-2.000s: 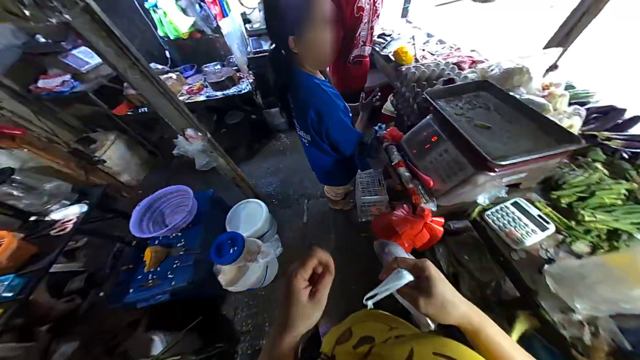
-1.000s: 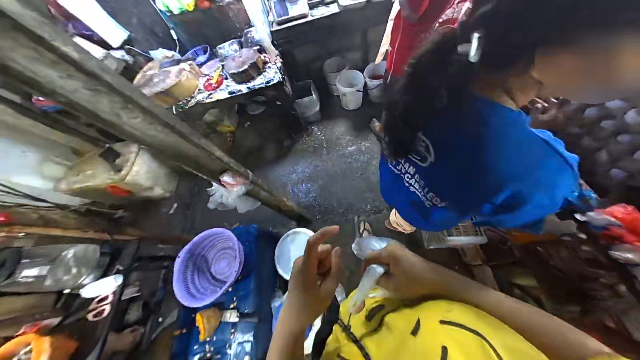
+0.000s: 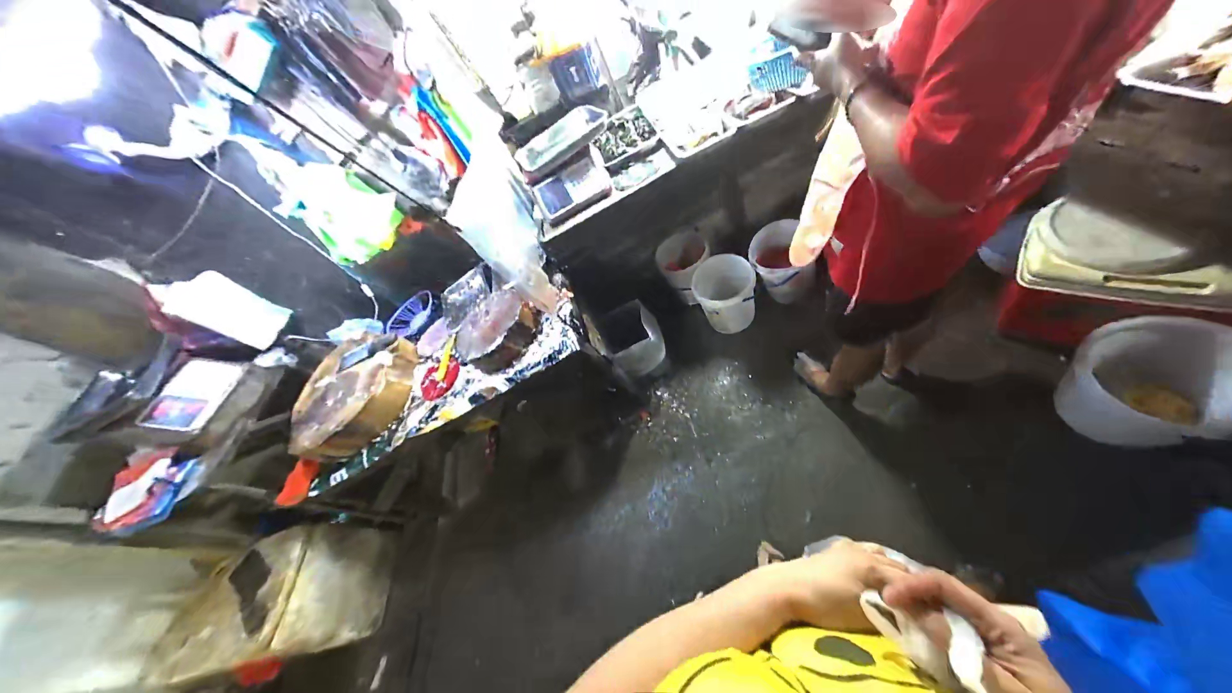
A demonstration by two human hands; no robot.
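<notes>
Both hands are low in the view, in front of the yellow patterned shirt (image 3: 799,662). My left hand (image 3: 847,582) reaches in from the left and touches a whitish plastic bag (image 3: 910,626); its fingers are partly hidden. My right hand (image 3: 982,626) lies against it on the right, closed on the same crumpled bag. The two hands meet at the bag. What the bag holds, if anything, cannot be told.
A person in red (image 3: 962,144) stands ahead by a counter. White buckets (image 3: 725,294) stand on the wet floor (image 3: 664,500). At left, a table bears a round wooden chopping block (image 3: 351,395). Blue clothing (image 3: 1145,616) is close at right, beyond a white tub (image 3: 1145,380).
The view has swung markedly. My left hand, apart from the bag and raised earlier, now meets my right hand at the bag. The person in blue is now mostly out of view.
</notes>
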